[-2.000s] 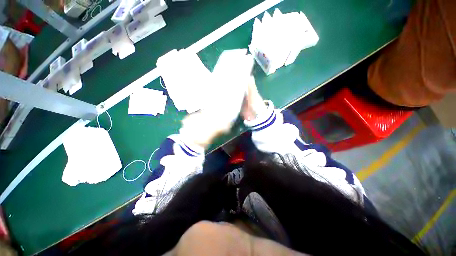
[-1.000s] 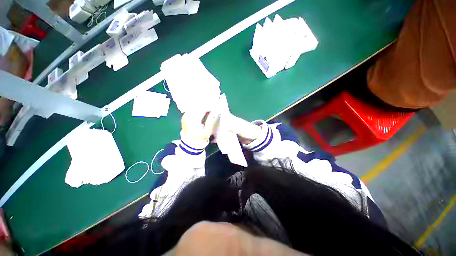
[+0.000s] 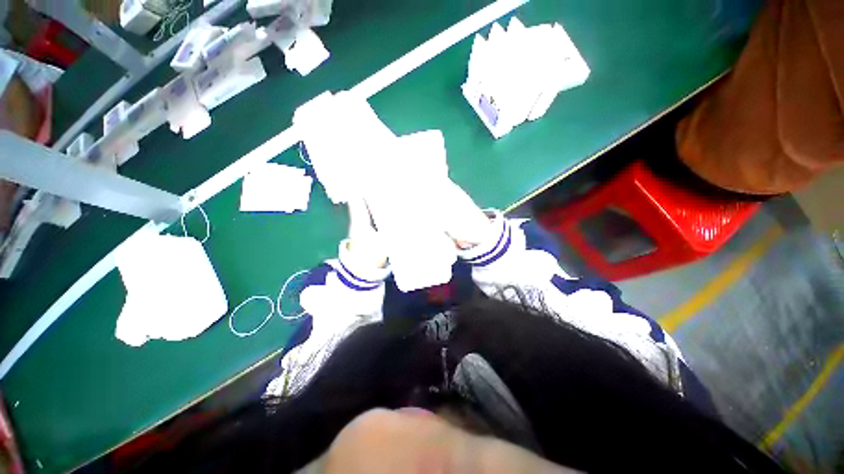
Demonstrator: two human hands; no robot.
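A white carton (image 3: pixel 412 218) is held between my two hands at the bench's front edge, over my lap. Its outline is overexposed, so its folds are hard to tell. My left hand (image 3: pixel 368 248) is at its left side and my right hand (image 3: pixel 470 230) at its right side; the fingers are washed out or hidden. A thick white carton stack (image 3: pixel 338 139) lies just beyond, by the divider strip. Opened cartons (image 3: pixel 520 79) stand grouped upright at the right. A small pile of folded leaflets (image 3: pixel 275 188) lies left of the stack.
A second white stack (image 3: pixel 171 289) lies at the left, near the metal post (image 3: pixel 88 176). Thin white loops (image 3: pixel 251 316) lie beside it. Cartons (image 3: pixel 227 79) stand on the belt beyond the white strip (image 3: pixel 426 54). A red stool (image 3: pixel 648 222) and a person's brown-clothed part (image 3: pixel 773 102) are at the right.
My hands have spread to either side of the carton, which now shows as a larger, wider white shape between them. The cartons on the belt have shifted down and left.
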